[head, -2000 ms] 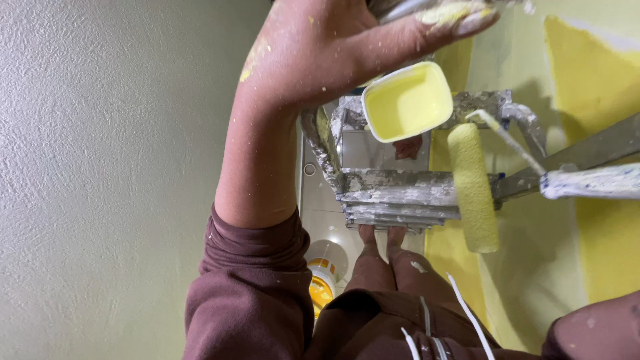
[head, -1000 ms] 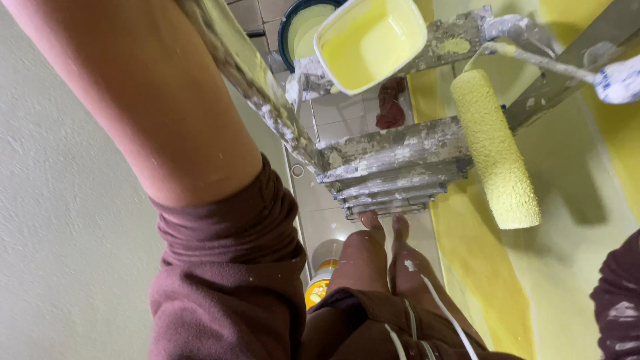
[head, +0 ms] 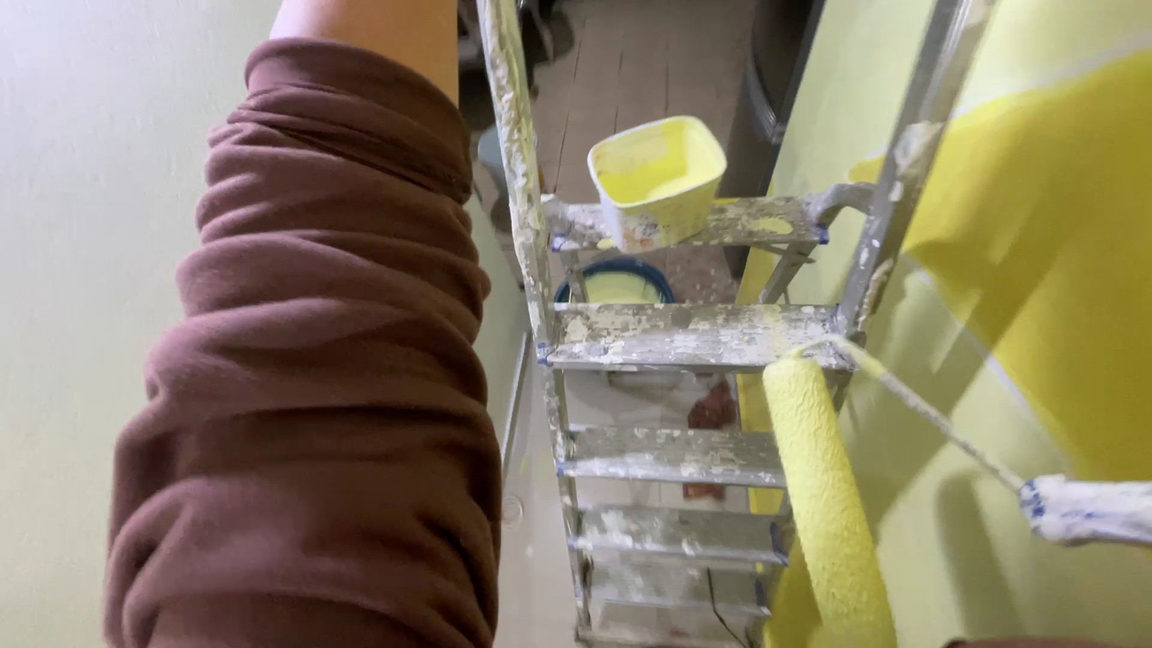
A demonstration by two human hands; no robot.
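Observation:
My left arm, in a rolled-up brown sleeve, reaches up along the left side, and my left hand is beyond the top edge. A paint roller [head: 823, 504] coated in yellow paint hangs at the lower right, in front of the ladder. Its paint-smeared handle [head: 1089, 511] runs out of the right edge; my right hand is out of view. A white plastic tub [head: 661, 216] with yellow paint inside rests on the upper part of a paint-spattered metal stepladder [head: 688, 337].
A round dark-rimmed bucket [head: 668, 279] of pale paint is lower down behind the ladder. The right wall [head: 1071, 270] has bright yellow areas beside pale green. A pale wall [head: 81, 315] stands close on the left. A dark red cloth [head: 713, 405] lies below.
My left hand, partly visible two seconds ago, has gone up out of the frame. The view has shifted, showing more floor beyond the ladder; my legs are no longer seen.

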